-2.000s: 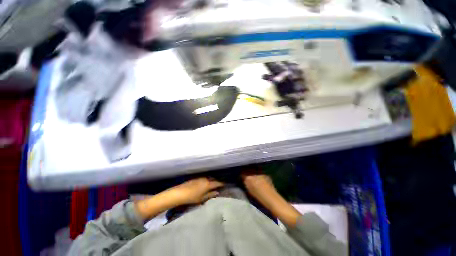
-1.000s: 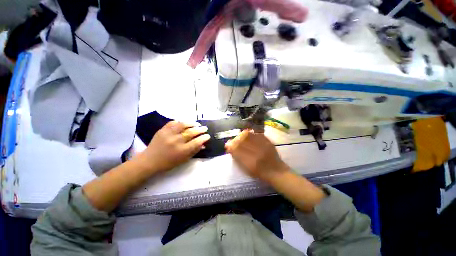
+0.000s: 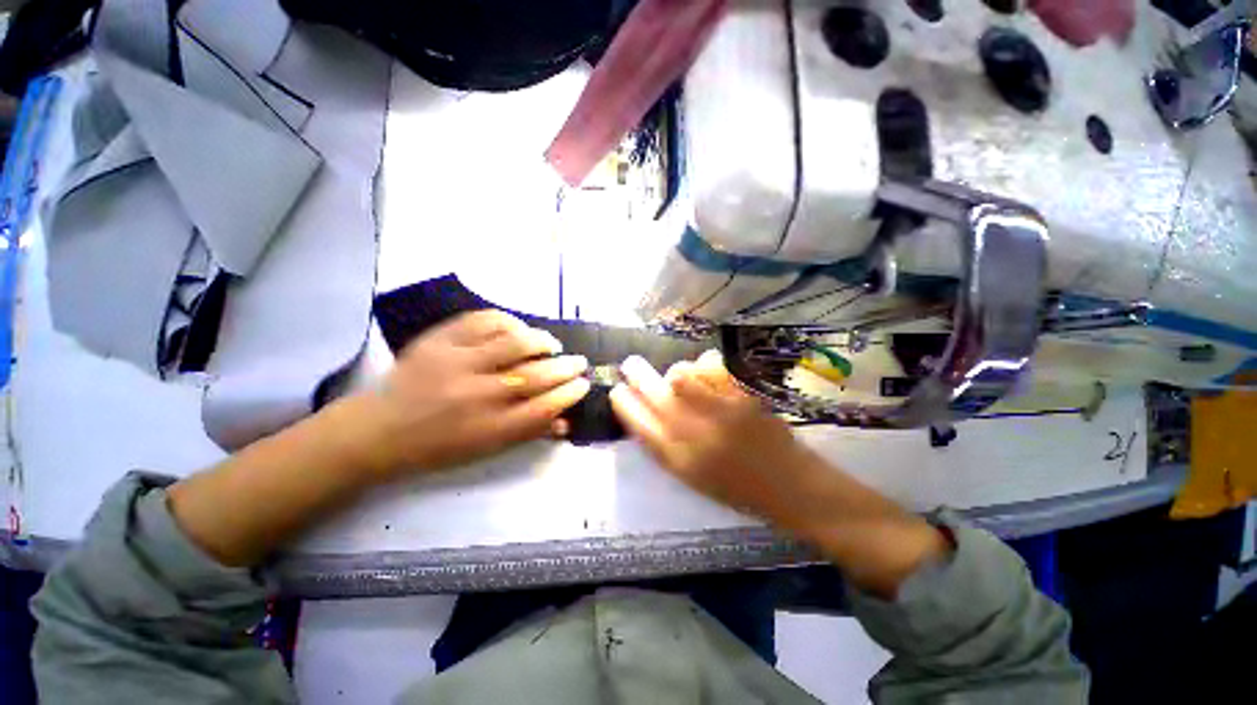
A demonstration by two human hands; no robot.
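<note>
A black fabric piece [image 3: 427, 310] lies on the white sewing table left of the machine's needle area. My left hand [image 3: 476, 388] lies over it, fingers pressed down near its middle. My right hand [image 3: 703, 420] rests its fingertips on the same piece, close to my left fingertips. A small pale strip shows between the two hands. The sewing machine [image 3: 744, 152] stands above and right of my hands, its shiny metal guard [image 3: 1004, 289] large in view. The presser foot and needle cannot be made out clearly.
Grey-white fabric strips [image 3: 228, 165] drape over the table's left side. A red-pink cloth strip [image 3: 634, 83] hangs from the machine head. A yellow-green item [image 3: 827, 365] lies under the arm. An orange-yellow bag [image 3: 1224, 448] is at the right end. A ruled grey band [image 3: 552, 567] edges the table front.
Both hands have come up from the lap onto the black piece. Since the last earlier frame, the view has moved closer to the machine head, and my fingertips are nearer each other.
</note>
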